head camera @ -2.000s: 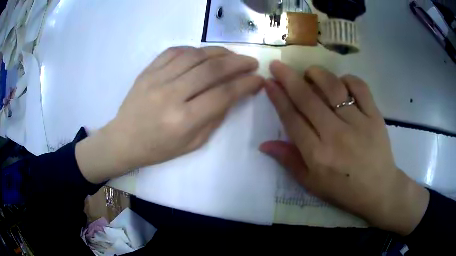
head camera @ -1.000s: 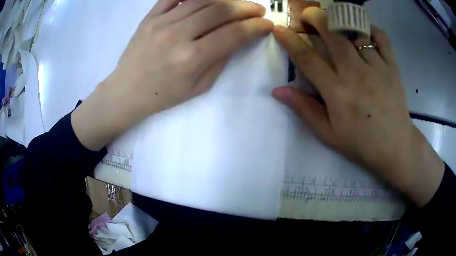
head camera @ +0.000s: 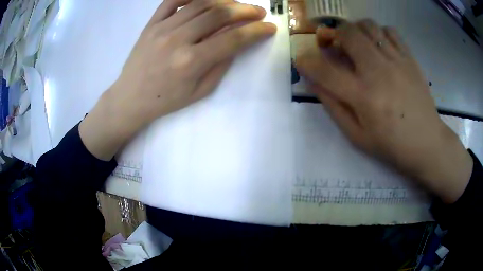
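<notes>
A white fabric panel (head camera: 222,153) lies on the table from the presser foot (head camera: 277,6) down over the front edge. My left hand (head camera: 185,63) rests flat on it, fingers spread a little, fingertips just left of the lit foot. My right hand (head camera: 365,79) is blurred, to the right of the panel's straight edge, with fingers bent; whether it touches fabric cannot be told. The orange-brown block (head camera: 300,18) and the cream ribbed knob (head camera: 328,8) are partly visible right of the foot.
A printed ruler (head camera: 349,193) runs along the front table edge. White pieces (head camera: 21,95) hang in a heap at the far left. A cardboard box (head camera: 119,211) with white and pink scraps (head camera: 130,249) is at lower left. A slim dark item (head camera: 455,13) lies at upper right.
The panel has moved up to the foot since the first frame, with my left hand on it. My right hand has shifted away from the fabric edge in the last second.
</notes>
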